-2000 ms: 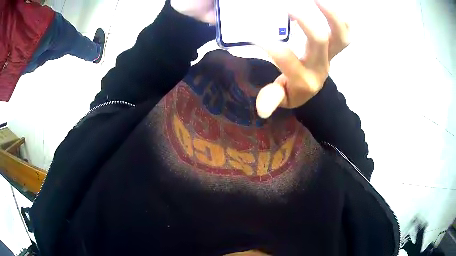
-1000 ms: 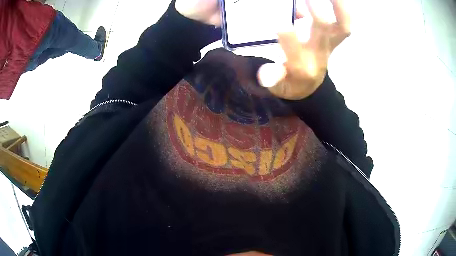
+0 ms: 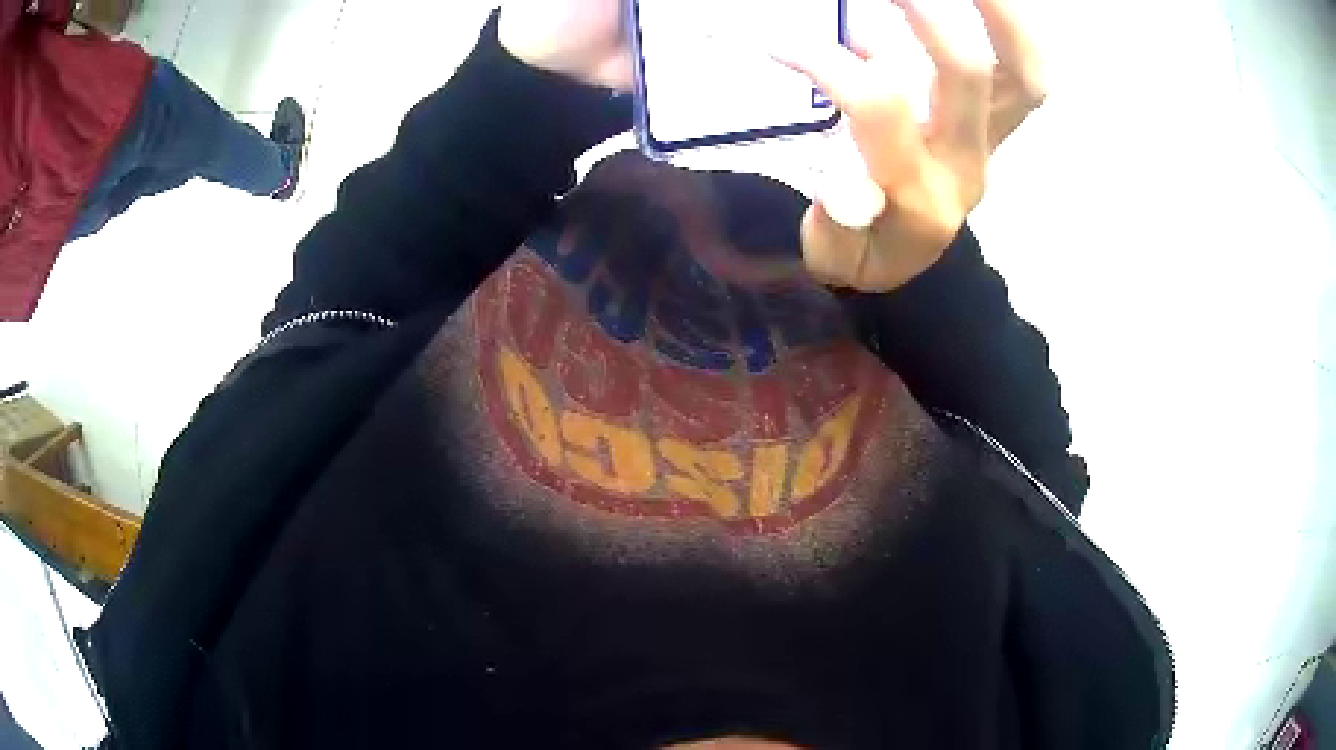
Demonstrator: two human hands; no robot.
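Observation:
A smartphone (image 3: 733, 73) with a dark edge and a bright white screen is at the top centre, its upper part cut off by the picture's edge. My left hand (image 3: 569, 32) is at the phone's left side and holds it; its fingers are partly cut off by the top edge. My right hand (image 3: 930, 161) is bare with fingers spread. One finger reaches over the lower right of the screen; contact cannot be told.
A person in a red jacket (image 3: 66, 147) and jeans stands at the upper left on a pale tiled floor (image 3: 1172, 293). A brown wooden piece of furniture (image 3: 66, 506) is at the left edge. A small dark and pink object shows at the lower right corner.
The phone has shifted slightly left and down. My right hand's thumb has moved right, away from my chest centre, and a finger now extends over the screen.

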